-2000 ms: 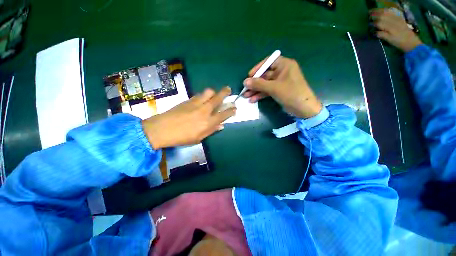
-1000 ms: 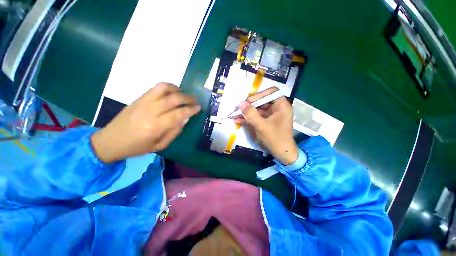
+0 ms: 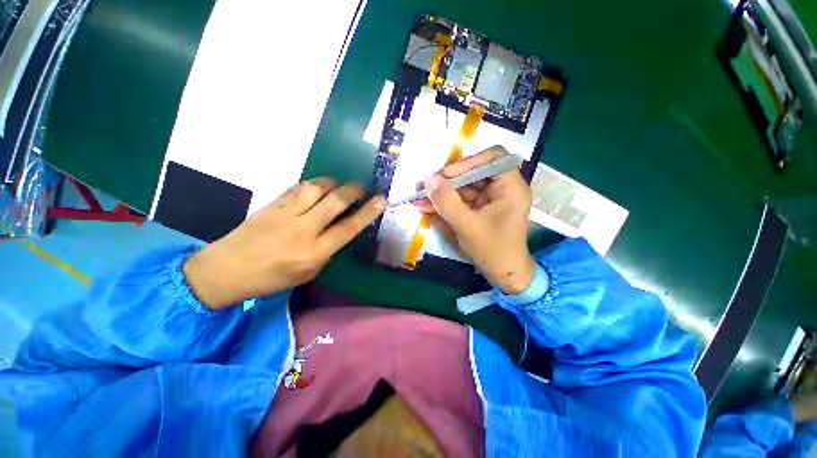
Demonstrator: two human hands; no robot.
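Note:
The opened tablet unit (image 3: 434, 152) lies tilted on the green mat, its mainboard (image 3: 484, 76) at the far end and an orange flex cable (image 3: 468, 134) down its silver-white inside. My right hand (image 3: 484, 215) holds the grey tweezers (image 3: 475, 175) like a pen, tips at the tablet's left edge. My left hand (image 3: 291, 237) is palm down, its index fingertip touching the left edge beside the tweezer tips. It holds nothing that I can see; any small piece under the fingertip is hidden. A sticker strip (image 3: 560, 199) lies partly under the tablet's right side.
A large white liner sheet (image 3: 255, 80) with a black block (image 3: 202, 201) lies left. A small white liner piece (image 3: 380, 112) is at the tablet's left edge. Another open tablet (image 3: 760, 85) is far right, a black strip sheet (image 3: 739, 304) at right. Another person's blue sleeve (image 3: 748, 434) shows lower right.
My left hand has moved right, from beside the tablet onto its left edge. The tweezers stay in my right hand near that edge. Earlier, both hands were at the sticker strip and the view was turned differently.

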